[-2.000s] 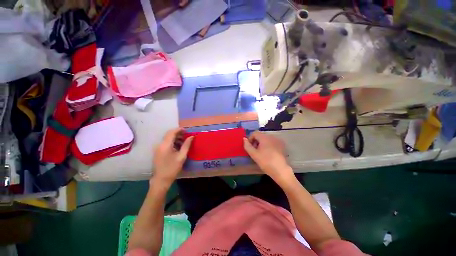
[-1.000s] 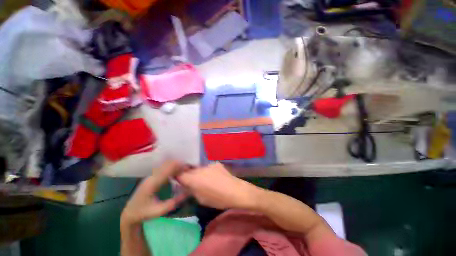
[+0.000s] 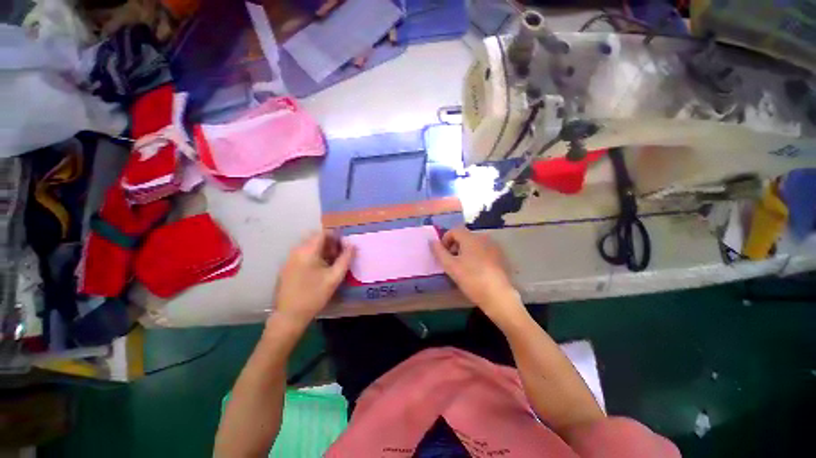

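Note:
The blue-grey sewing template [image 3: 335,179] lies open and flat, with an orange-brown tape strip [image 3: 391,213] across its middle. On its near half a pale pink piece [image 3: 395,254] lies over a red piece [image 3: 360,281], whose red edge shows around it. My left hand [image 3: 315,273] pinches the left end of the pink piece. My right hand [image 3: 474,267] pinches its right end. Both hands are bare.
The sewing machine head [image 3: 617,98] stands at the right. Black-handled scissors [image 3: 629,234] and a red piece [image 3: 561,172] lie on its bed. A red stack [image 3: 186,255], tied red bundles [image 3: 154,170] and a pink piece [image 3: 259,143] lie left. A green basket [image 3: 310,425] is below.
The pink piece now lies over the red one, which was bare before. Both hands have come from below the table edge back to the template. The stack at left now shows red on top.

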